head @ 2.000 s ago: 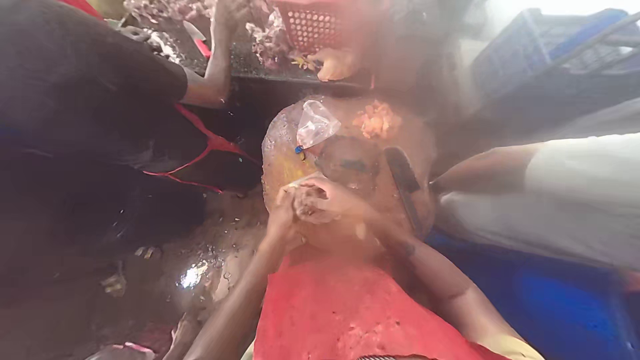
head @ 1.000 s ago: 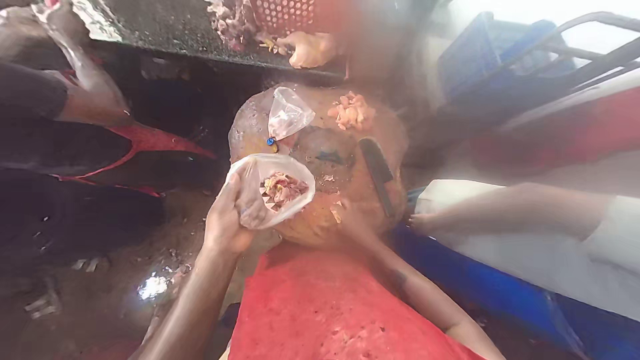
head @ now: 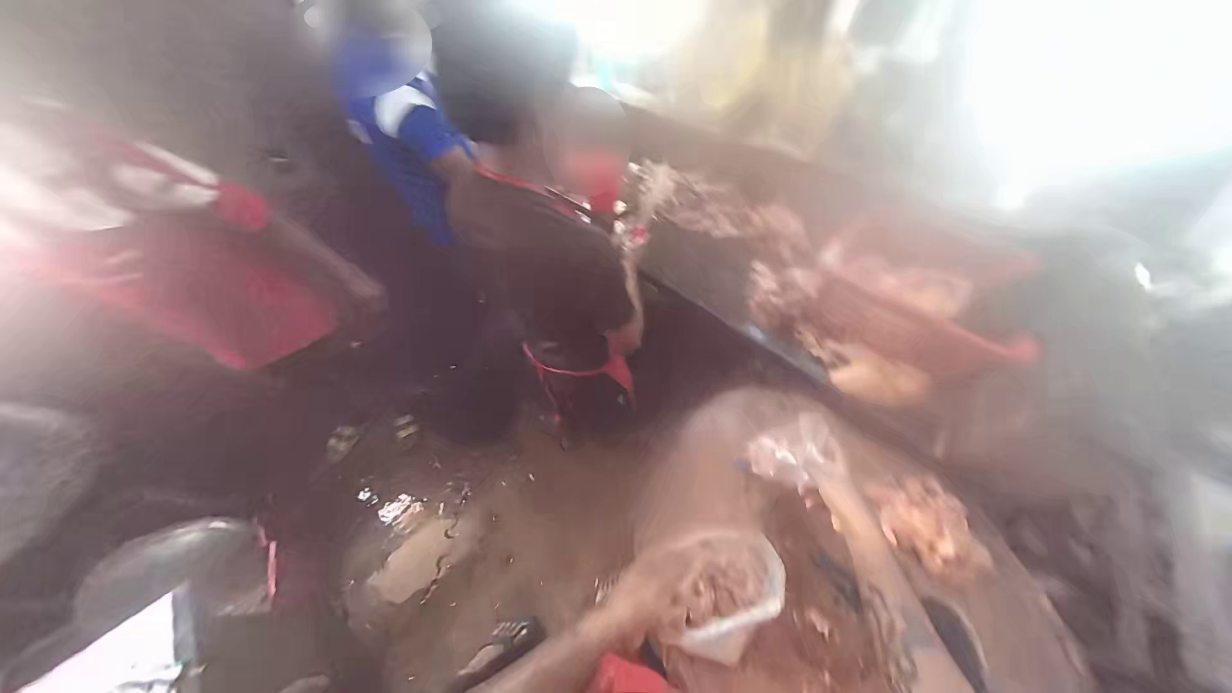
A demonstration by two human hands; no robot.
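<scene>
My left hand (head: 650,597) grips the side of a clear plastic bag (head: 765,611) that stands open, with cut meat pieces (head: 717,582) inside. My right hand (head: 823,472) reaches over the round chopping block (head: 712,472) to a second plastic bag (head: 784,457) near its far edge; blur hides how the fingers lie on it. A pile of pale orange meat (head: 924,525) sits on the block, right of my right forearm. The dark blade of a knife (head: 953,640) shows partly beyond that forearm.
A dark counter (head: 712,269) beyond the block bears raw meat, a red plastic basket (head: 895,327) and a plucked bird (head: 881,380). A person in a dark shirt (head: 549,269) stands at it. Another person (head: 231,279) is at left. The floor (head: 500,510) is wet.
The view has swung strongly to the left. My right hand has moved from the near part of the block to the second bag at its far side. My left hand still holds the meat bag.
</scene>
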